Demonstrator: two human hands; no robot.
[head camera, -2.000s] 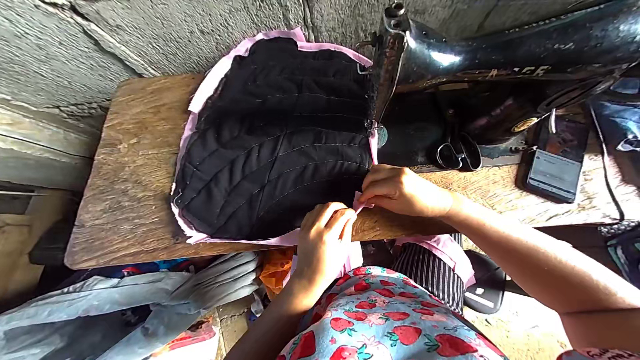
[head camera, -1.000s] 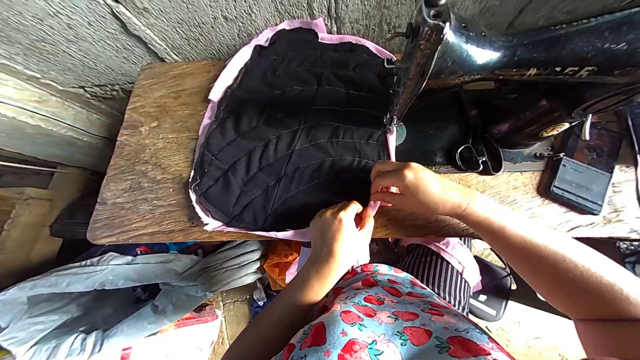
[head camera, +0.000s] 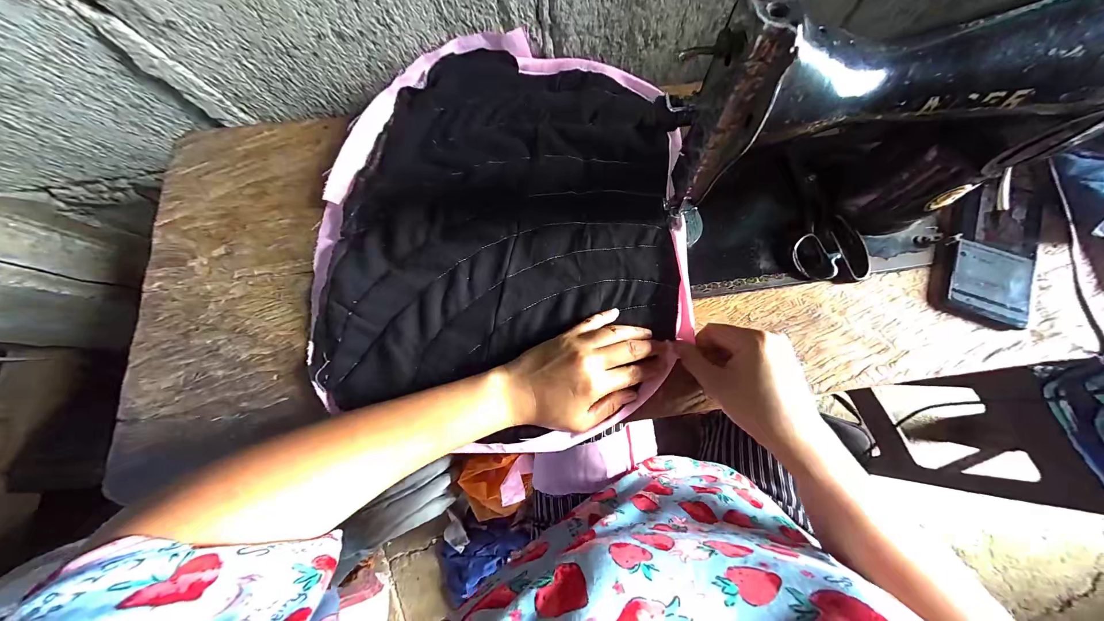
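A black quilted fabric piece (head camera: 483, 224) with pink binding tape (head camera: 681, 285) along its edge lies on the wooden sewing table. Its right edge passes beneath the needle area of a black sewing machine (head camera: 862, 78). My left hand (head camera: 582, 375) rests flat on the fabric's lower right part, fingers spread toward the bound edge. Just right of it, my right hand (head camera: 733, 362) pinches the pink tape at the edge between thumb and fingers. The fingertips of both hands are close together there.
Scissors (head camera: 830, 254) lie on the machine bed, with a smartphone (head camera: 992, 276) on the table (head camera: 233, 250) at the right. A concrete block wall (head camera: 285, 52) stands behind. Orange cloth (head camera: 492, 485) and other fabrics are below the table's front edge.
My left hand has gone from gripping the tape at the lower edge to lying on the black fabric. My right hand still pinches the tape. The view has shifted.
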